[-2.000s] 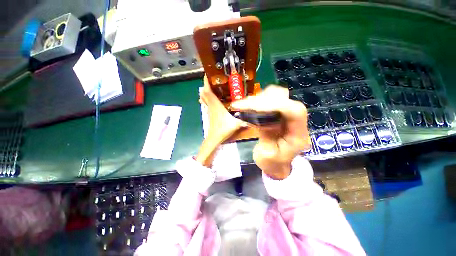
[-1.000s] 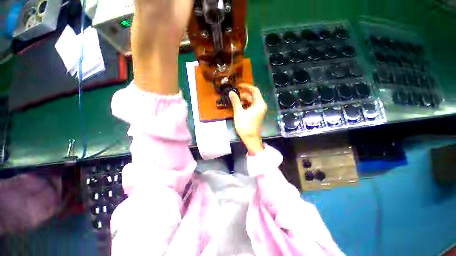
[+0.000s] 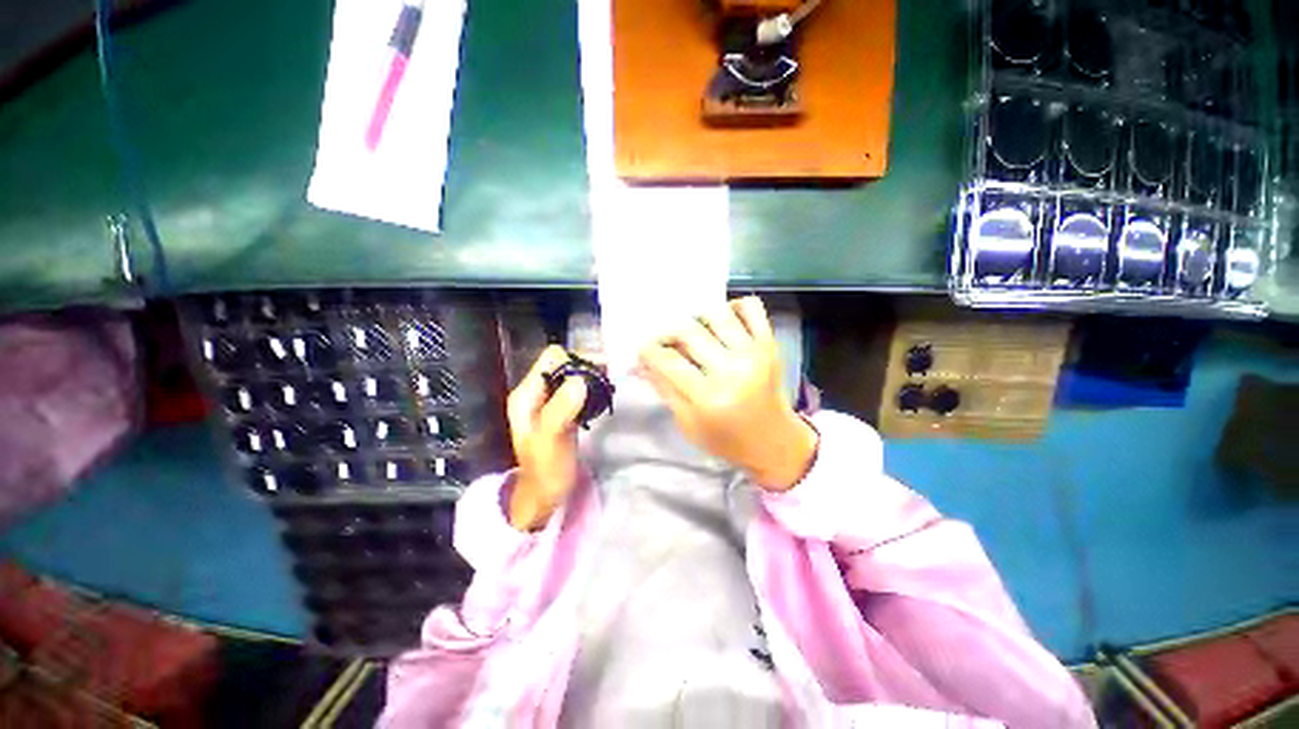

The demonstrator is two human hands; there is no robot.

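Note:
My left hand holds a round black part between thumb and fingers, above the lap and below the bench edge. My right hand is to its right, fingers loosely spread and pointing up, with no part visible in it. The fixture's orange-brown base is at the top centre, with its small dark nest showing and no hand on it. The fixture's upright plate and clamp handle are out of the picture. White paper runs beside and in front of the base.
A clear blister tray with round black parts is at the upper right. A lower black parts tray is at left. A tan cardboard piece with a few black parts is at right, beside a blue bin. A marker pen lies on paper.
The view has tilted down towards the lap. My left arm has come back from over the fixture, and my left hand now holds the black part. My right hand has left the nest.

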